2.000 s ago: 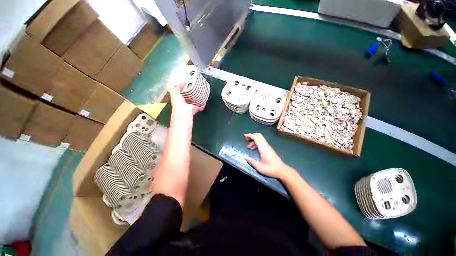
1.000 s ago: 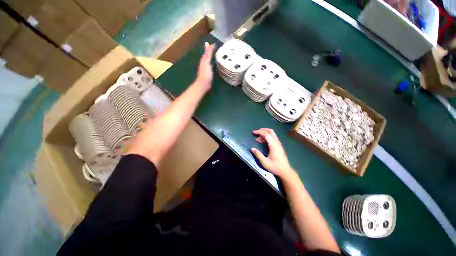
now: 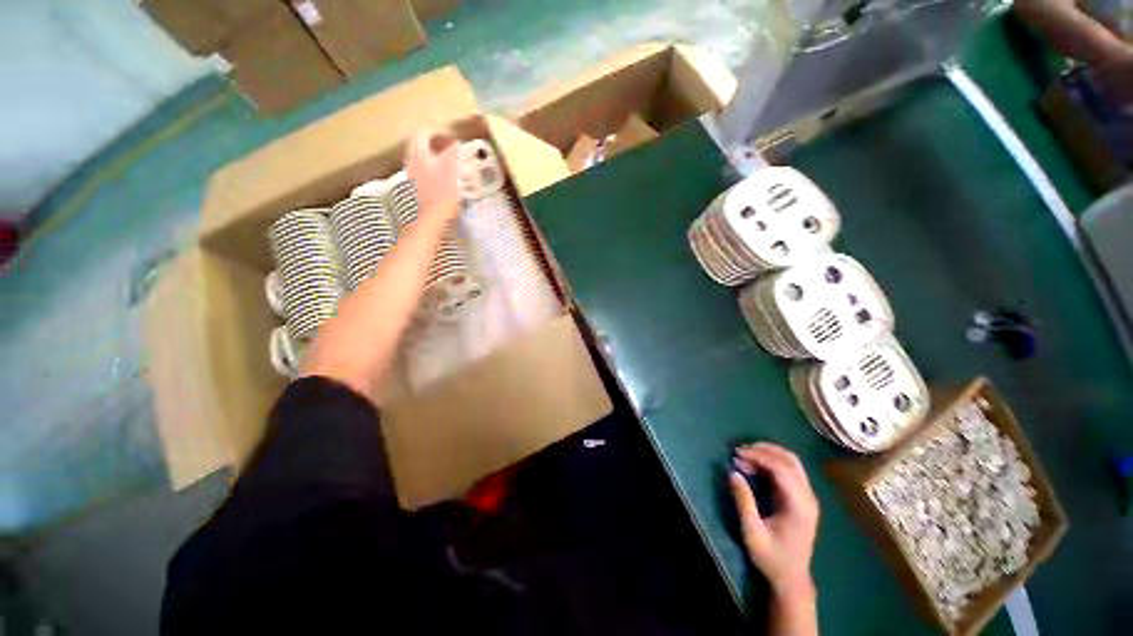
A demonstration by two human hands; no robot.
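Rows of off-white cover plates (image 3: 363, 242) stand on edge in the open brown carton (image 3: 497, 404) at the left. My left hand (image 3: 432, 164) is at the far end of these rows, beside a plate (image 3: 478, 170) with dark holes; its fingers are blurred and I cannot tell whether they grip anything. My right hand (image 3: 780, 503) rests low over the green bench (image 3: 621, 249), fingers curled and apart, with nothing visible in it. Three plate stacks (image 3: 783, 214) stand in a touching line on the bench. The parts tray (image 3: 957, 509), full of tiny cream pieces, lies beside the nearest stack.
A second open carton (image 3: 609, 112) stands beyond the bench end. A grey panel (image 3: 857, 62) is at the bench's far end. Another person's arm (image 3: 1081, 31) shows at the top right. Small dark items (image 3: 1009, 332) lie across the bench. Closed cartons (image 3: 298, 56) are at the top left.
My left hand has moved from the plate stack on the bench into the carton. The view has swung left. My right hand still hovers near the bench's front edge.
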